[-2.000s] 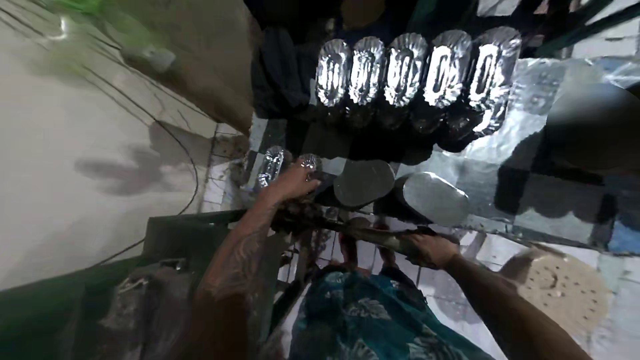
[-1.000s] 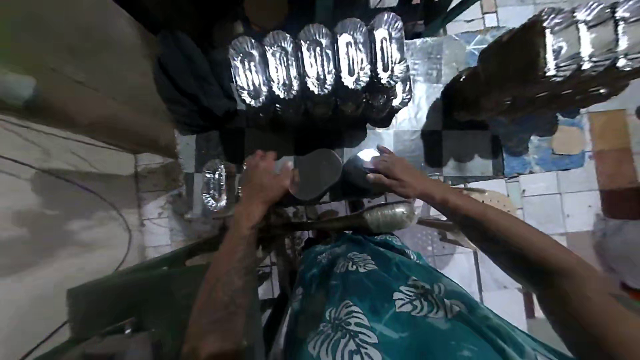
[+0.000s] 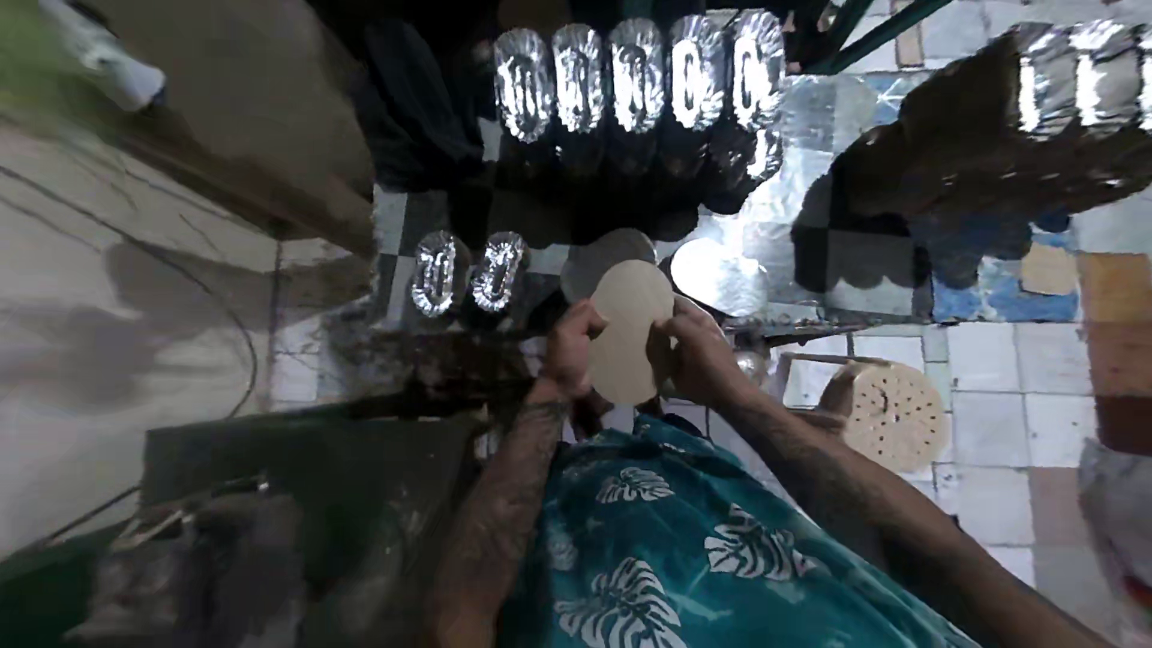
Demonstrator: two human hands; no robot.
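An oval pale sheet, perhaps card (image 3: 632, 333), is held upright between my hands above my lap. My left hand (image 3: 569, 346) grips its left edge and my right hand (image 3: 697, 346) its right edge. Behind it lie a grey oval piece (image 3: 605, 256) and a shiny silvery oval piece (image 3: 718, 277), partly covered by the sheet and my right hand. Two small fluted foil trays, one at far left (image 3: 438, 274) and one beside it (image 3: 499, 272), stand left of my hands.
Several stacks of fluted foil trays (image 3: 637, 76) stand in a row at the back. More stacked foil trays (image 3: 1048, 81) are at the upper right. A plastic stool with a perforated seat (image 3: 895, 416) stands on the tiled floor at right. A green surface (image 3: 315, 468) is at lower left.
My hands have come together and now hold the oval sheet; one second ago they were apart over the work surface. The foil tray second from left is now uncovered.
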